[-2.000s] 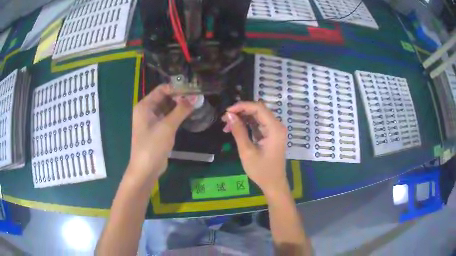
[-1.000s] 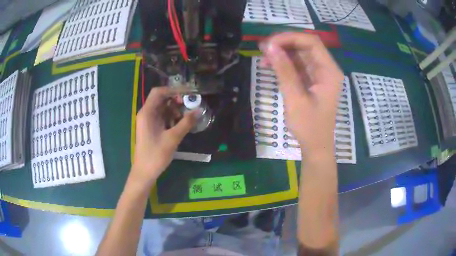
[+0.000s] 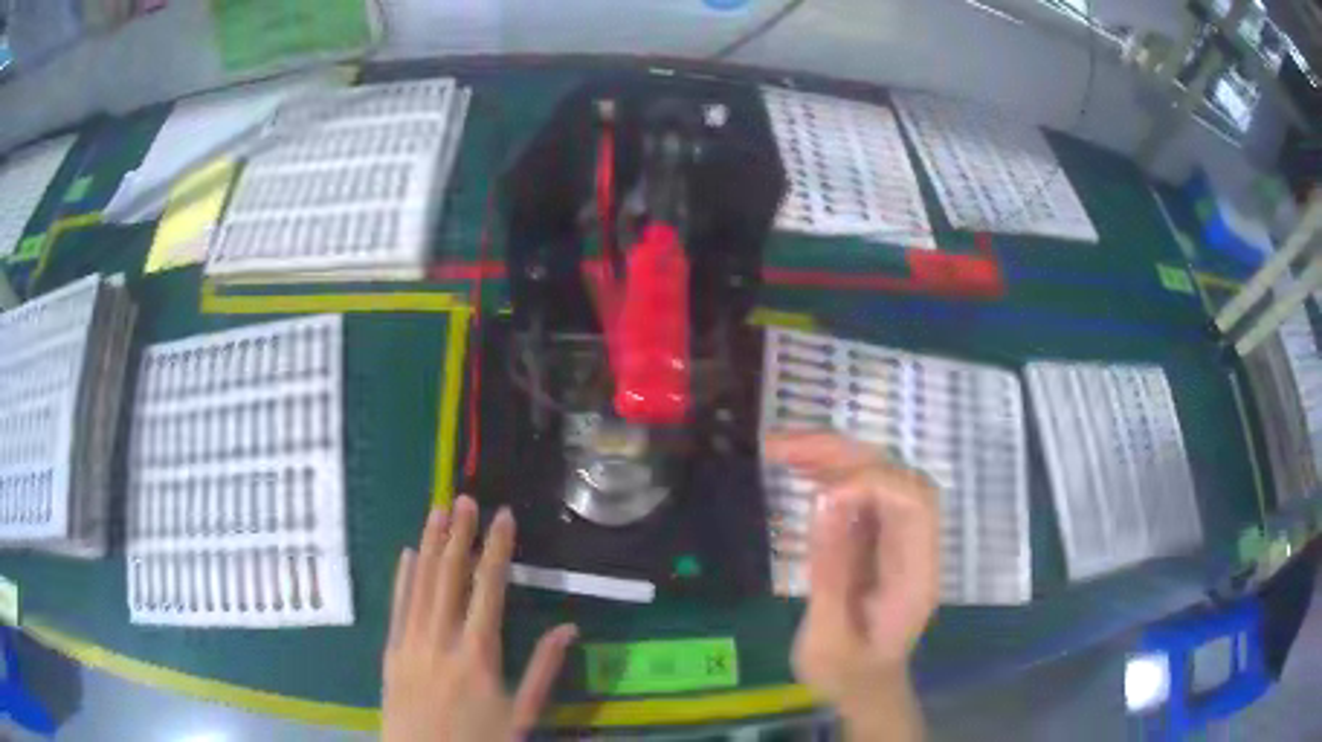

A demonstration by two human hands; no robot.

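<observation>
The black test fixture [image 3: 544,493] stands at the centre of the bench. Its thick red clamp handle [image 3: 654,341] is lowered over it, above the shiny silver round seat [image 3: 616,490]. My left hand [image 3: 461,638] lies at the fixture's front left edge, fingers apart and empty. My right hand [image 3: 863,565] is over the front of the part tray [image 3: 993,500] right of the fixture, fingers curled and blurred; I cannot tell whether it holds a part. The white strip [image 3: 583,583] lies on the fixture's base plate.
A part tray [image 3: 239,471] lies left of the fixture, with stacked trays [image 3: 65,413] at the far left. Another tray [image 3: 1113,467] is at the right. More trays [image 3: 341,181] lie behind. The green label [image 3: 663,665] is in front. A blue stool [image 3: 1211,674] shows at lower right.
The red handle has come down over the fixture. My left hand has left the seat and moved toward the front edge. My right hand has moved lower in view. The view has shifted, showing more behind the bench.
</observation>
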